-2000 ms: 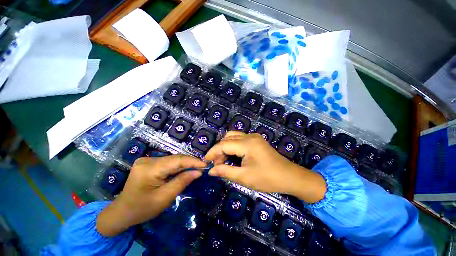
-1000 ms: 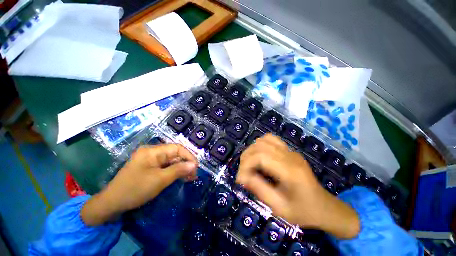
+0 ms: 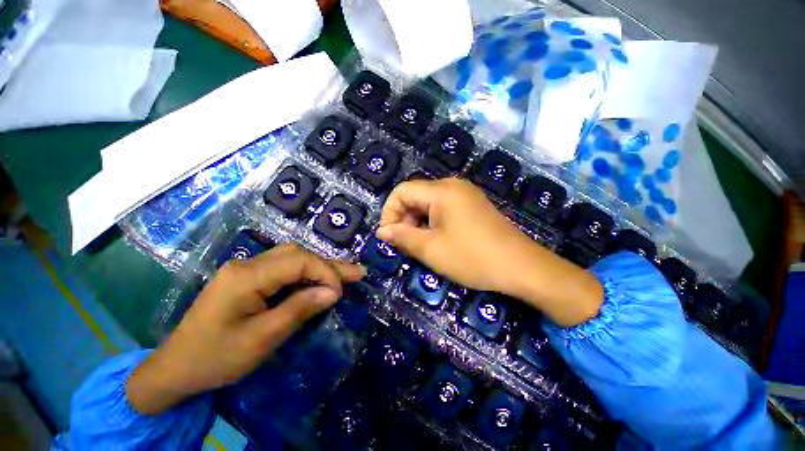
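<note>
A clear blister tray [image 3: 265, 231] holds rows of black housings [image 3: 339, 218] with pale round centre marks. My right hand [image 3: 459, 231] is over the middle rows, its thumb and forefinger close together just above a housing [image 3: 384, 254]. My left hand [image 3: 256, 308] is left of that housing, its forefinger tip near the housing's lower left edge and its thumb lower. Whether either hand pinches a small piece cannot be made out. Glossy, see-through blue film [image 3: 287, 374] lies over the near rows, below my left hand.
Blue film dots [image 3: 631, 163] lie on clear film behind the tray. White release paper [image 3: 203, 141] lies left, over a blue-and-white printed sheet [image 3: 207, 198]. More white paper [image 3: 88, 75] is at upper left, near a wooden frame [image 3: 221, 26]. A grey panel [image 3: 759, 66] stands behind.
The camera view has shifted closer to the tray. My blurred right hand has come to rest over a housing. My left hand's forefinger now reaches out towards the same housing.
</note>
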